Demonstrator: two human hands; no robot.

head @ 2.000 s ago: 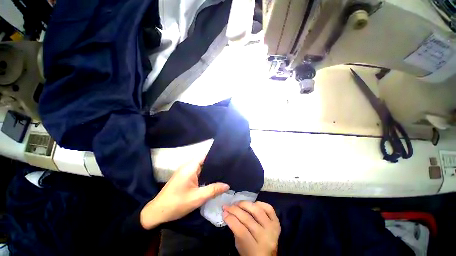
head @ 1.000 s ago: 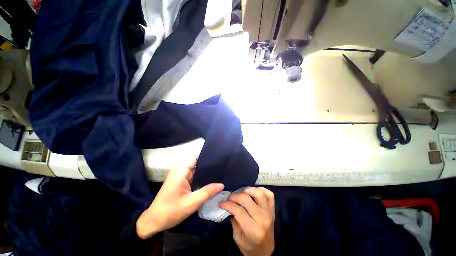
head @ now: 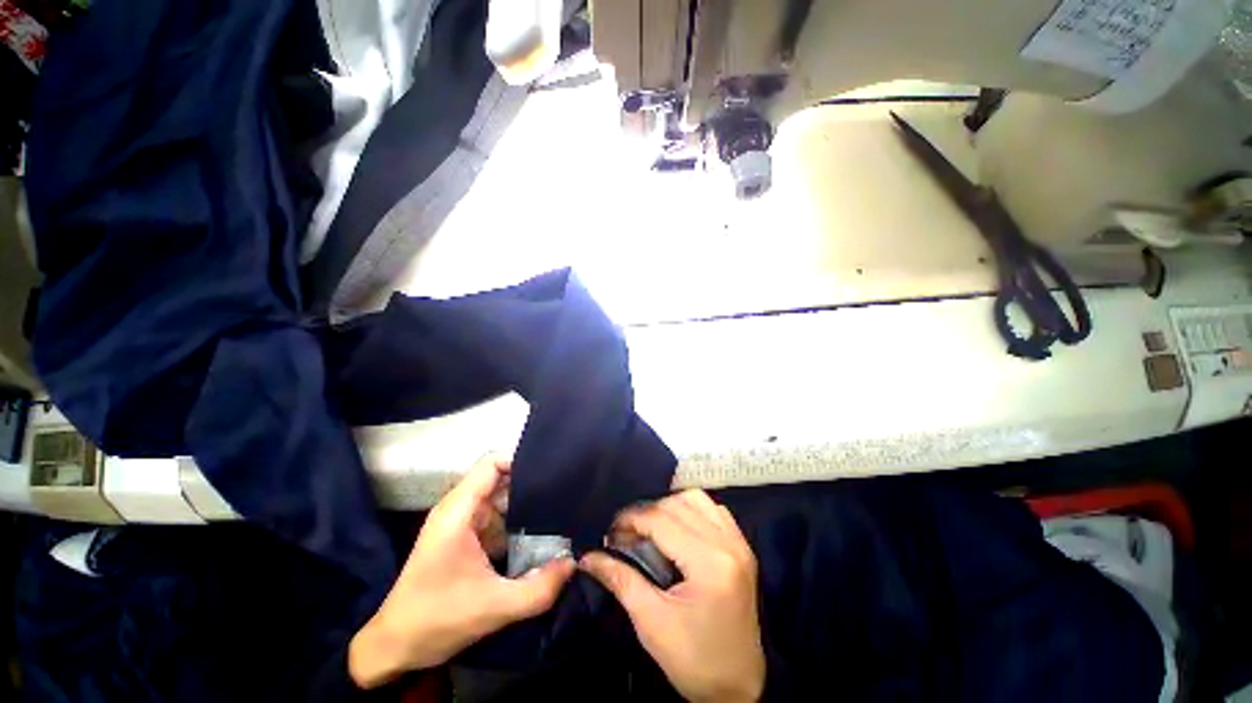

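Note:
A narrow navy strip (head: 584,412) runs from the large navy garment (head: 165,234) over the table's front edge to my hands. My left hand (head: 460,584) grips the strip's end from the left, thumb over a small grey-white patch (head: 538,552). My right hand (head: 687,591) pinches the same end from the right, fingers bent over a dark fold. My two thumb tips are close together. The garment lies left of the needle, with grey and white inner layers showing. The presser foot (head: 673,148) is in bright glare, away from the strip.
Black fabric shears (head: 1009,254) lie on the machine bed (head: 851,261), right of the needle. The cream machine head (head: 906,48) spans the top. Dark cloth (head: 934,591) lies below the table edge, with a red edge (head: 1119,504) and white cloth at right.
The view has shifted, so the machine and shears sit further left and higher. My hands have turned the strip's end; less of the pale patch shows, and my right fingers have curled round a dark fold.

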